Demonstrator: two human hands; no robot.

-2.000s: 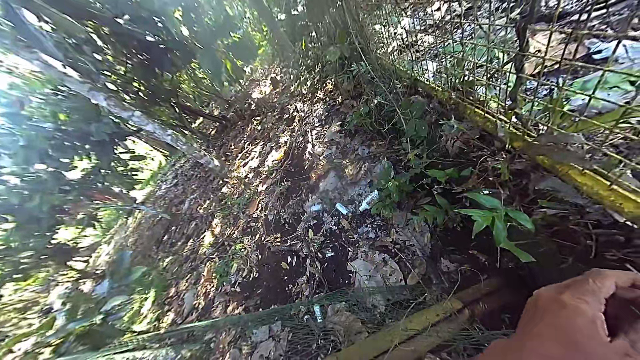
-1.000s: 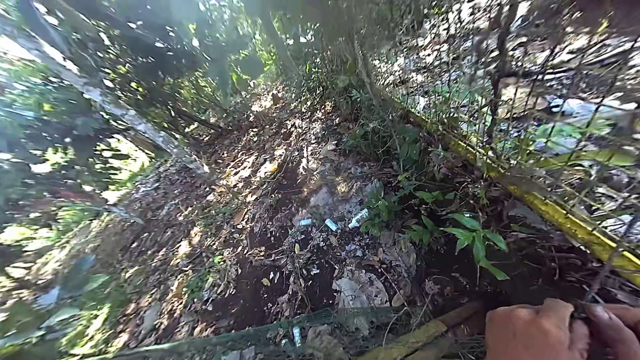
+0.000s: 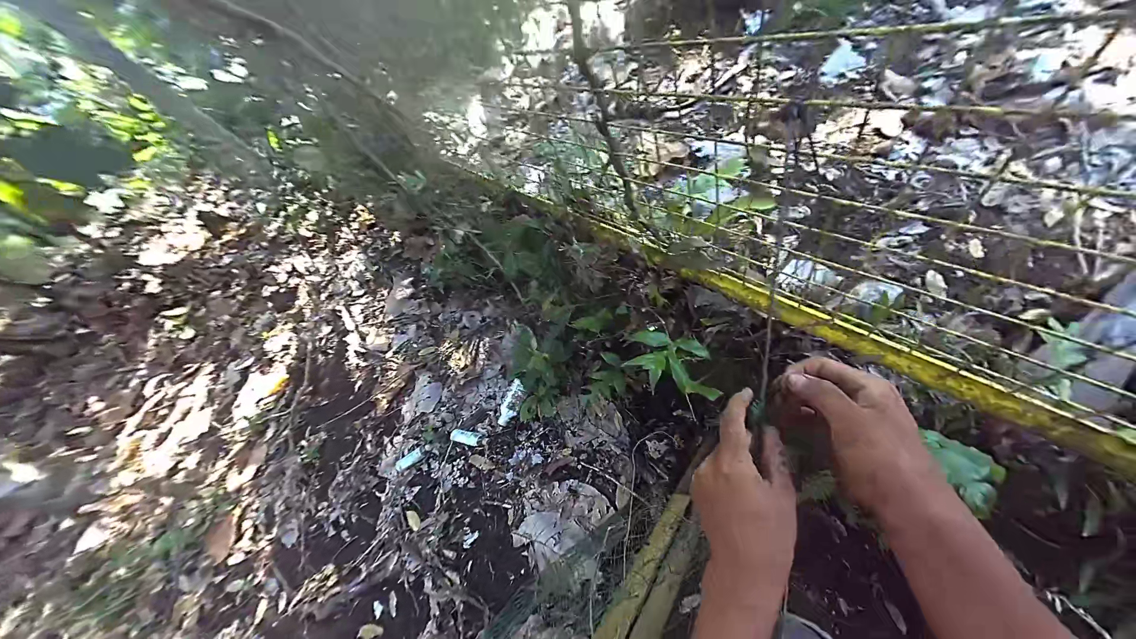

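My left hand (image 3: 745,488) is raised at the lower right of the head view, its fingers beside a thin upright cord or stem (image 3: 769,346). Close on its right, my right hand (image 3: 852,426) has thumb and forefinger bent together at the same strand. What lies between the fingertips is small and blurred, so the exact hold of either hand cannot be told. Behind the hands runs a yellow rail (image 3: 834,333) at the foot of a wire mesh fence (image 3: 887,209). Below them, split bamboo poles (image 3: 661,559) lie beside dark netting (image 3: 555,581).
Small pale cylinders (image 3: 465,437) lie on the littered slope left of the hands. A green leafy plant (image 3: 670,359) grows close by. Dry leaves (image 3: 257,390) cover the ground, and a leaning trunk (image 3: 169,98) stands at upper left.
The view has swung to the right. Both hands and forearms now show more fully, with the fingers raised at the thin strand; two seconds ago only one hand showed at the lower right edge.
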